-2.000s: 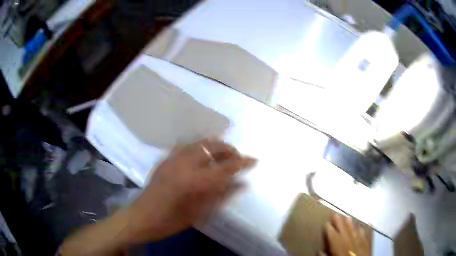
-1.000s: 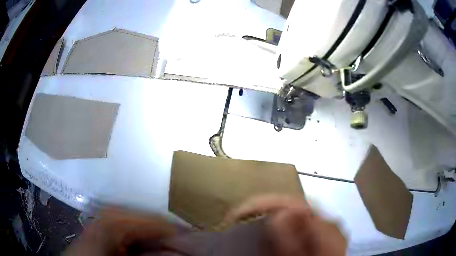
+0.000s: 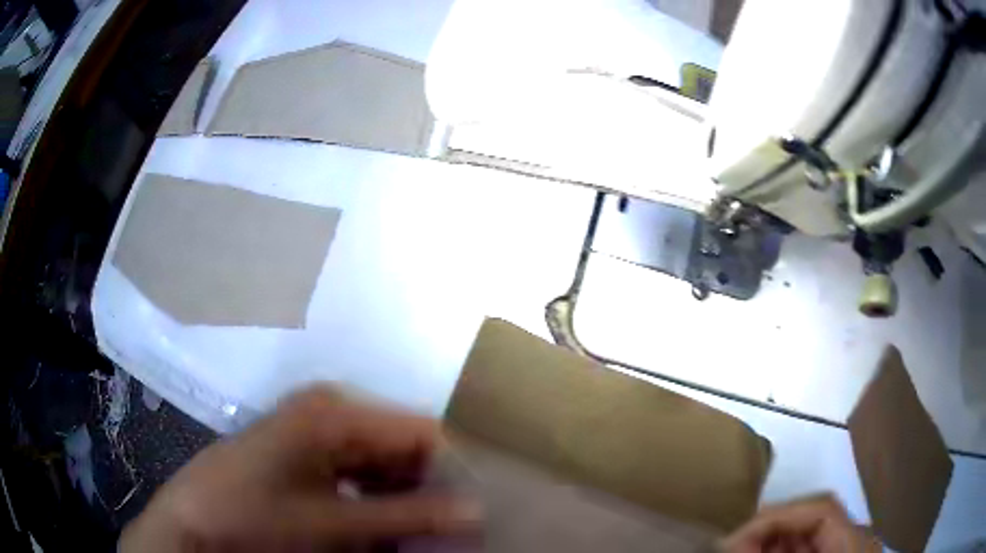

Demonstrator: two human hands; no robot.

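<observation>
My left hand (image 3: 314, 486) is blurred at the bottom centre-left, its fingers closed on the left end of a pale grey-beige fabric piece (image 3: 573, 508). My right hand (image 3: 805, 529), cut off by the bottom edge, pinches the right end of that piece. A brown five-sided flap piece (image 3: 611, 421) lies just beyond it at the table's front; the pale piece overlaps its near side. Whether the two pieces touch is unclear. The lower part of the pale piece is out of the picture.
Grey-beige flap pieces lie at the left (image 3: 232, 254) and upper left (image 3: 330, 97). Another brown piece (image 3: 900, 454) lies at the right. The sewing machine head (image 3: 827, 97) stands at the upper right over the presser foot and metal plate (image 3: 735, 259). A bright white lamp (image 3: 541, 81) hangs over the table.
The view has shifted left. The brown piece has turned slightly, and my hands have spread apart, with the pale piece stretched between them. Two seconds ago my left hand was over the table and my right hand on brown fabric.
</observation>
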